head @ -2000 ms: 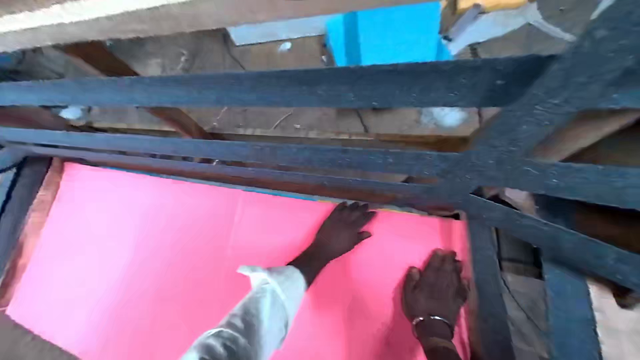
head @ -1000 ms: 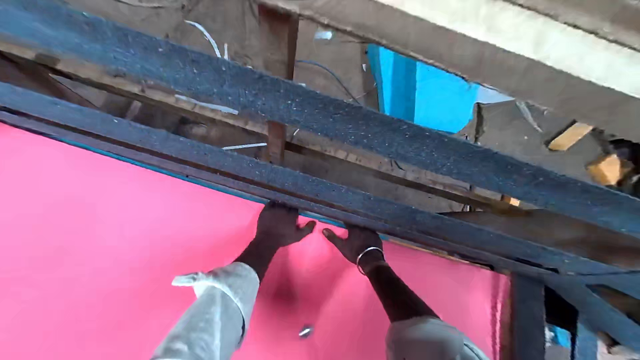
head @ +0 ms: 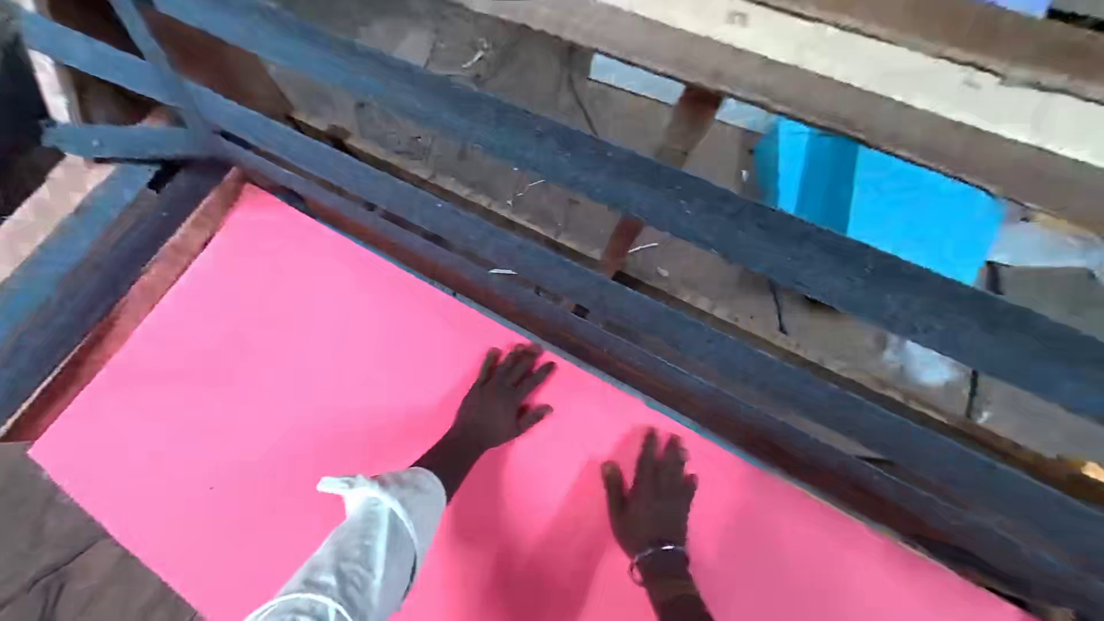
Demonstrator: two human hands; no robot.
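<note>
A large bright pink sheet or panel (head: 285, 371) lies flat inside a dark-covered wooden frame (head: 535, 285). Near its far edge, my left hand (head: 502, 401) is spread on the pink surface, fingers apart, a pale sleeve on that arm. To the right and a little closer to me, my right hand (head: 653, 496) is over the pink surface with its fingers up and nothing in it; a bracelet circles the wrist. Whether its palm presses down I cannot tell. The far edge of the sheet runs along a thin blue-grey strip beside the frame's inner rail.
Dark rails (head: 690, 224) cross beyond the sheet, with a red-brown wooden upright (head: 623, 241) between them. A bright blue sheet-like object (head: 918, 211) lies past them. Pale wooden beams (head: 862, 52) span the upper right. Small scraps lie on the floor (head: 517, 172).
My hands, close together at the far edge one second ago, are now farther apart, and my right hand is back from that edge. The view has shifted towards the frame's left corner.
</note>
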